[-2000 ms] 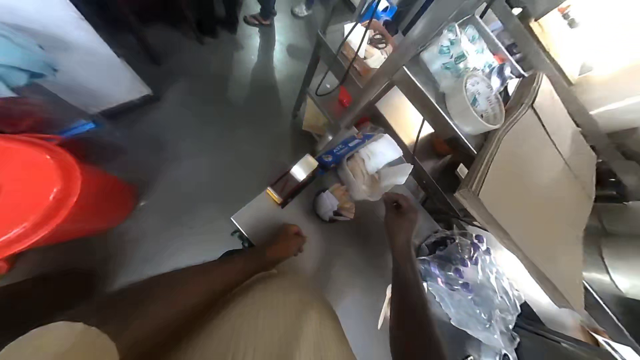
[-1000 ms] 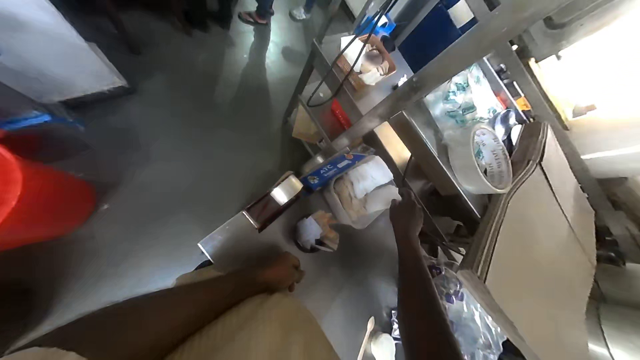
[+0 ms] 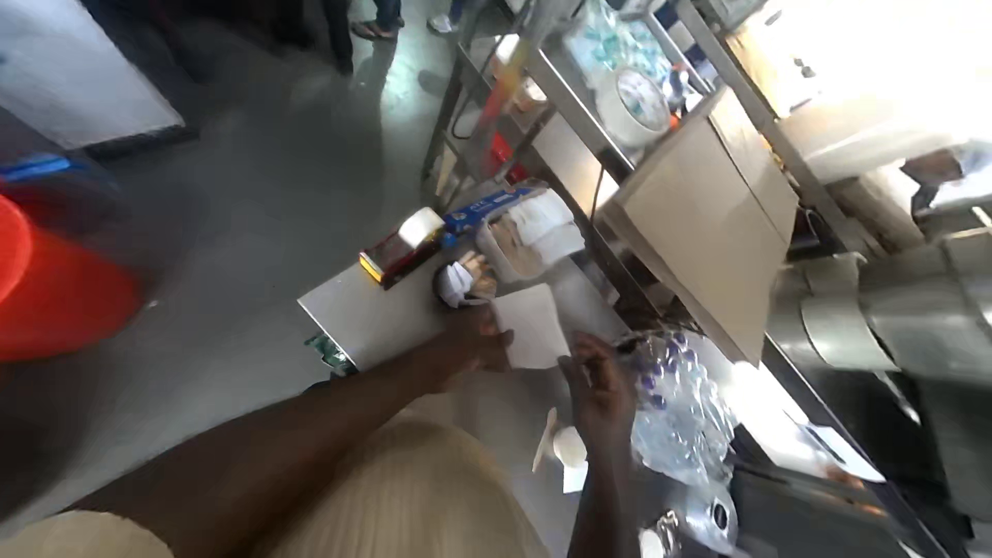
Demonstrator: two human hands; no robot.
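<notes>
A white paper napkin (image 3: 532, 327) spans the gap between my two hands over the metal table (image 3: 349, 314). My left hand (image 3: 479, 341) grips its left edge. At its lower right corner is my right hand (image 3: 601, 380), fingers bent; whether they pinch the paper is unclear. Just beyond the napkin stand a plastic tub (image 3: 511, 252) with folded white napkins (image 3: 546, 221) and a round container (image 3: 459, 283) of wooden pieces. A tape dispenser (image 3: 401, 246) sits at the table's far left, beside a blue box (image 3: 488, 208).
Flattened cardboard (image 3: 705, 209) leans over the table's right side, below a shelf with a large tape roll (image 3: 632, 107). Clear plastic bottles (image 3: 678, 411) lie right of my right hand. A wooden spoon (image 3: 545, 440) rests near my wrist. A red bucket (image 3: 62, 287) stands left; people's feet (image 3: 376, 29) show beyond.
My right hand has come back from the tub of napkins toward my body. My left hand has moved forward from the near edge, and a white napkin is now between both hands.
</notes>
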